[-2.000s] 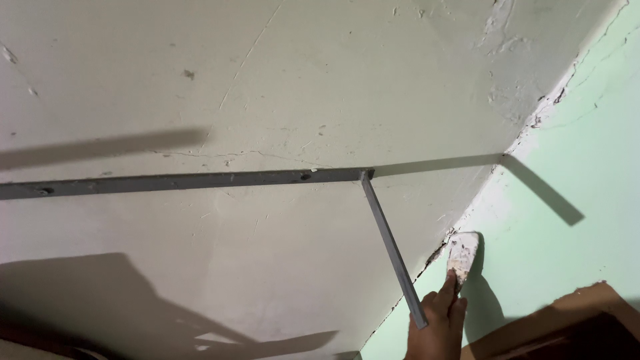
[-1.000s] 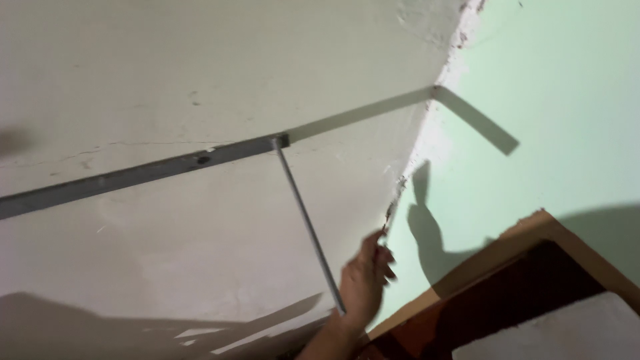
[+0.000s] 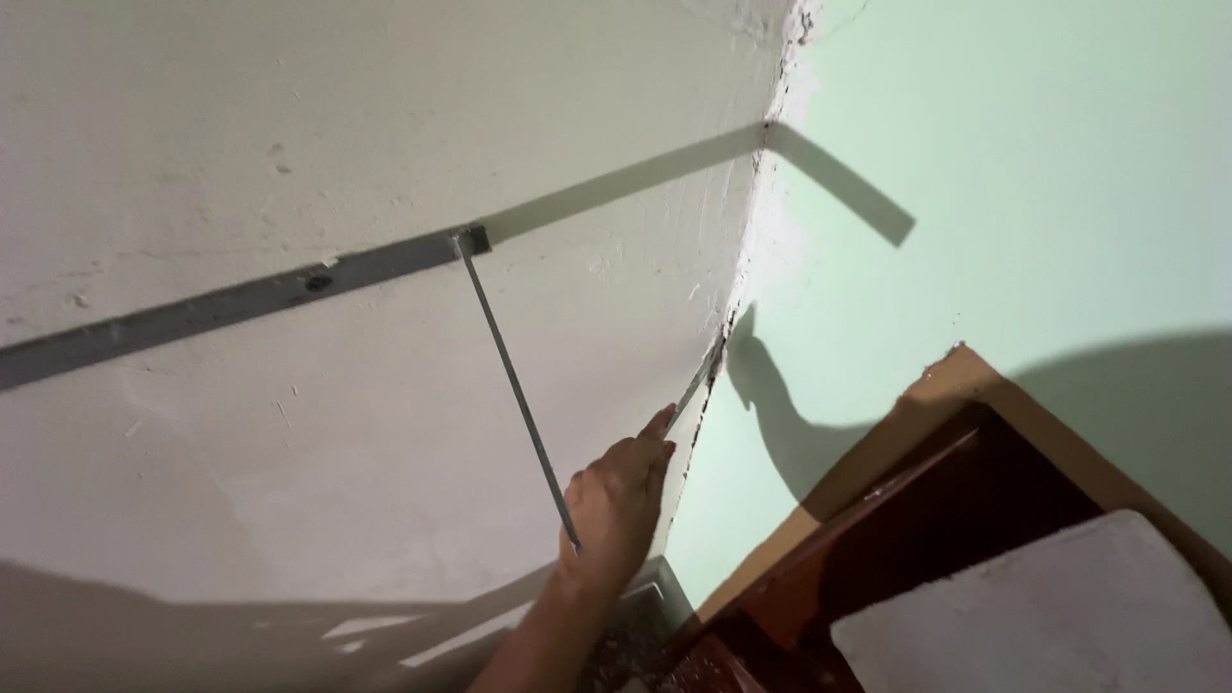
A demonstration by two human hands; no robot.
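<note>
My right hand (image 3: 616,496) grips a putty knife (image 3: 691,390), seen nearly edge-on, with its tip at the cracked corner seam (image 3: 724,337) between the off-white surface and the green wall (image 3: 1011,192). Plaster along that seam is broken and patchy white. A thin metal rod (image 3: 520,395) hangs from the end of a grey metal bar (image 3: 231,303), and its lower end overlaps my wrist in the view. My left hand is not in view.
At the lower right a brown-edged board (image 3: 1039,433) surrounds a dark red panel (image 3: 924,500). A whitish flat slab (image 3: 1039,616) lies in front of it. Debris (image 3: 635,654) shows at the bottom, beside my forearm. Shadows of the bar and my hand fall across the surfaces.
Two seconds ago the putty knife's blade showed broad and flat near the seam; now it shows edge-on against the seam. The view has shifted, bringing in the whitish slab.
</note>
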